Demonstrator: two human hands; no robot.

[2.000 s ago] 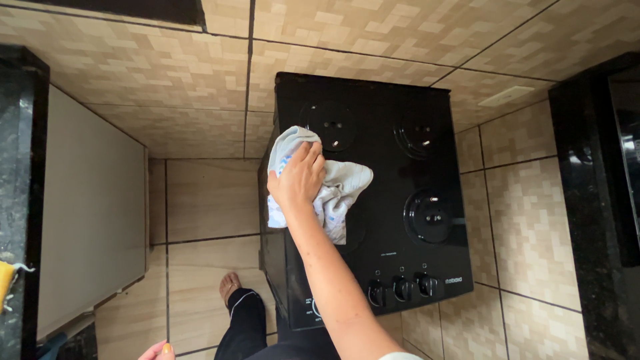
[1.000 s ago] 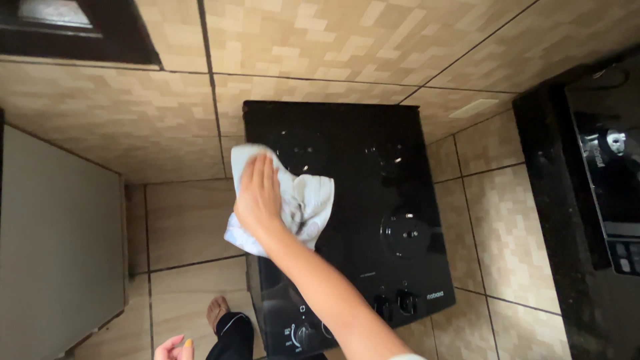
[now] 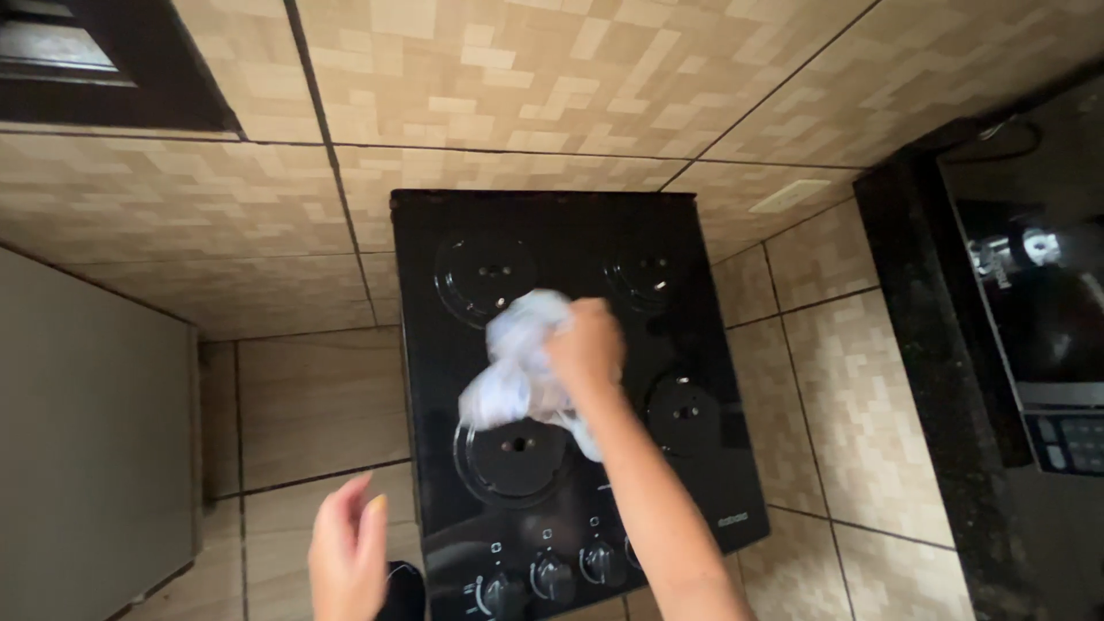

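A black stove [image 3: 586,500] with a glossy top and round burner wells stands below me, seen from above. My right hand [image 3: 588,345] grips a crumpled white cloth [image 3: 509,379] over the middle of the top, among the burner wells; both are blurred. The cloth hangs to the left of the hand and partly covers the front left well. My left hand [image 3: 349,543] is off the stove's front left side, over the floor, thumb and fingers apart, holding nothing. Control knobs [image 3: 552,578] line the front edge, partly hidden by my right forearm.
A beige tiled wall [image 3: 552,95] rises behind the stove, with an outlet plate [image 3: 789,197] at the right. A pale panel [image 3: 95,440] stands at the left. On the right are a dark stone counter [image 3: 914,362] and a microwave [image 3: 1035,302]. Tiled floor [image 3: 319,405] shows beside the stove.
My right hand has moved with the cloth from the stove's left edge to its middle, uncovering the left edge. My left hand has come further into view.
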